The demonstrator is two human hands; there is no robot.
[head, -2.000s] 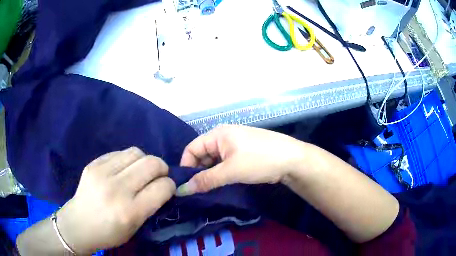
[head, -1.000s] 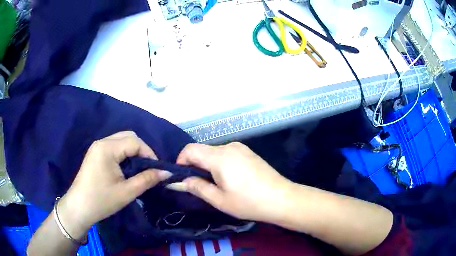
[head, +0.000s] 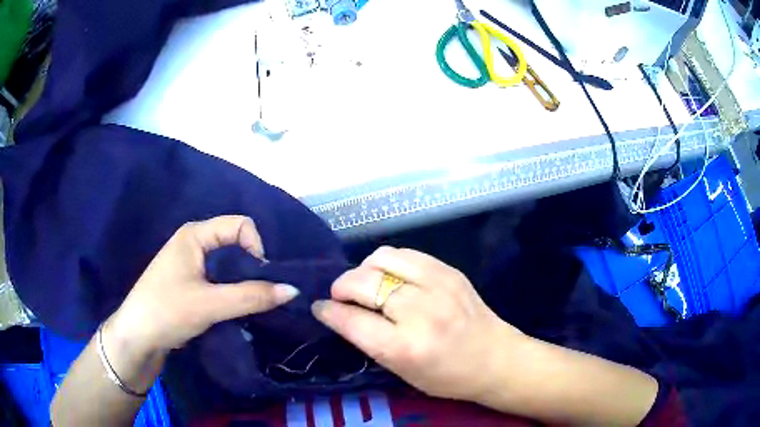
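Note:
A dark navy garment covers the left of the table and hangs over its front edge to the lap. My left hand grips a folded band of it between thumb and fingers. My right hand, with a gold ring, pinches the same band just to the right; its fingertips are partly hidden in the cloth. Below the hands the cloth opening shows dark inside, with loose pale threads.
Green-and-yellow-handled scissors and orange-brown snips lie on the white table. A measuring tape runs along its front edge. Black cord and white cables hang at right over a blue crate. Machine parts show at top.
My left hand has opened its grip from a fist to a thumb-and-finger hold. My right hand has turned knuckles-up, lower than before. The band looks flatter, and the pale edge below shows less.

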